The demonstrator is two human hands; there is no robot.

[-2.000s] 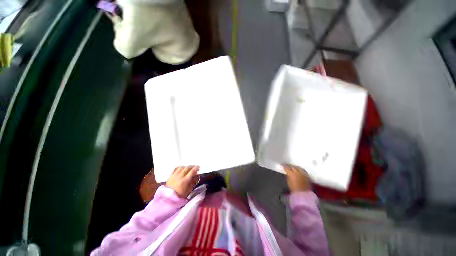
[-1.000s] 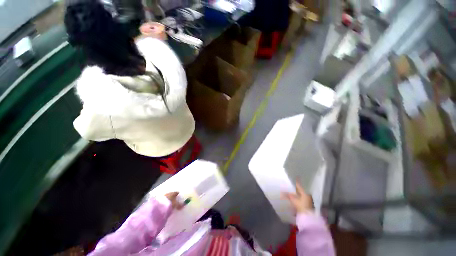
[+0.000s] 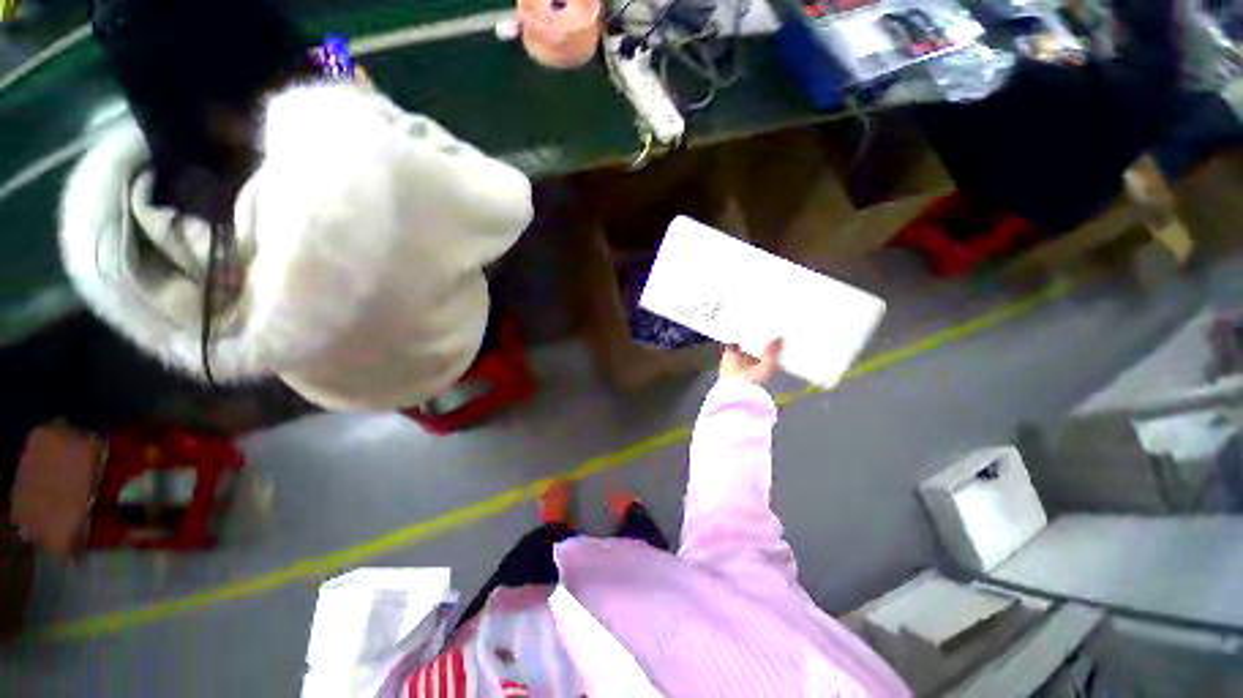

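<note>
My right hand (image 3: 753, 363) holds a white box (image 3: 761, 300) by its near edge, out in front of me. Small dark marks show on the box's side. The box is over the aisle's far side, in front of an open brown carton with dark things inside. A second white box or tray (image 3: 371, 630) is at the lower left beside my body, cut off by the frame edge. My left hand is not visible, so its grip cannot be seen.
A person in a cream hooded coat (image 3: 389, 252) sits at the green bench (image 3: 545, 123). Red stools (image 3: 171, 471) stand near the yellow floor line (image 3: 450, 518). White boxes (image 3: 984, 507) and grey surfaces are at the lower right.
The view has turned right towards the bench side. The right-hand box has moved from the aisle to in front of the open carton. The left hand has gone out of sight.
</note>
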